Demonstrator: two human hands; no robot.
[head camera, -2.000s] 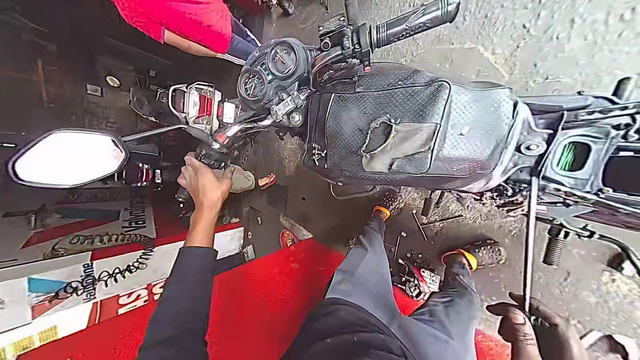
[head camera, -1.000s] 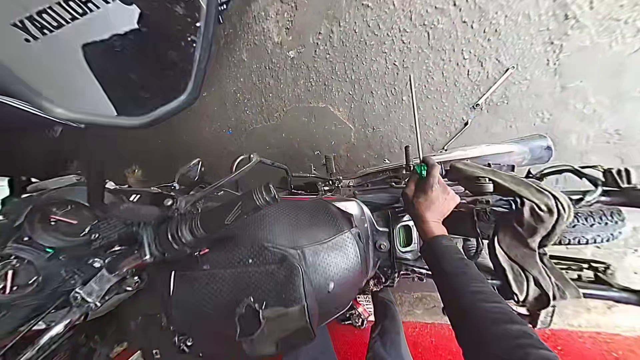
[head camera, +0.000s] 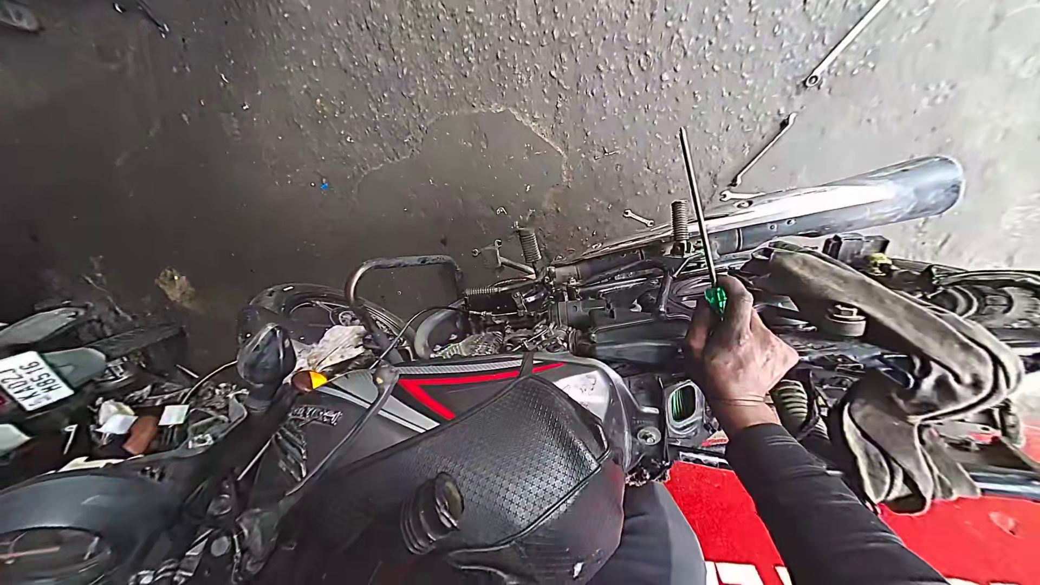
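Note:
My right hand (head camera: 738, 353) grips the green handle of a long screwdriver (head camera: 700, 215), whose metal shaft points up and slightly left over the motorcycle's frame. Left of the hand is an open oval port (head camera: 686, 404) in the frame, with something green inside. The black textured cover on the fuel tank (head camera: 520, 463) fills the lower middle. A grey-brown cloth (head camera: 918, 357) is draped over the rear of the motorcycle, to the right of my hand. My left hand is out of view.
Beyond the motorcycle's chrome exhaust silencer (head camera: 877, 195), several spanners lie on the rough floor, among them a long one (head camera: 845, 45) and a small one (head camera: 639, 218). A tubular crash guard (head camera: 402, 262) sticks out at the engine. Another vehicle with a number plate (head camera: 35, 382) stands at the left.
The view has swung to the motorcycle's far side. My left hand, at the handlebar two seconds ago, is out of sight. My right hand still holds the screwdriver, now over the frame.

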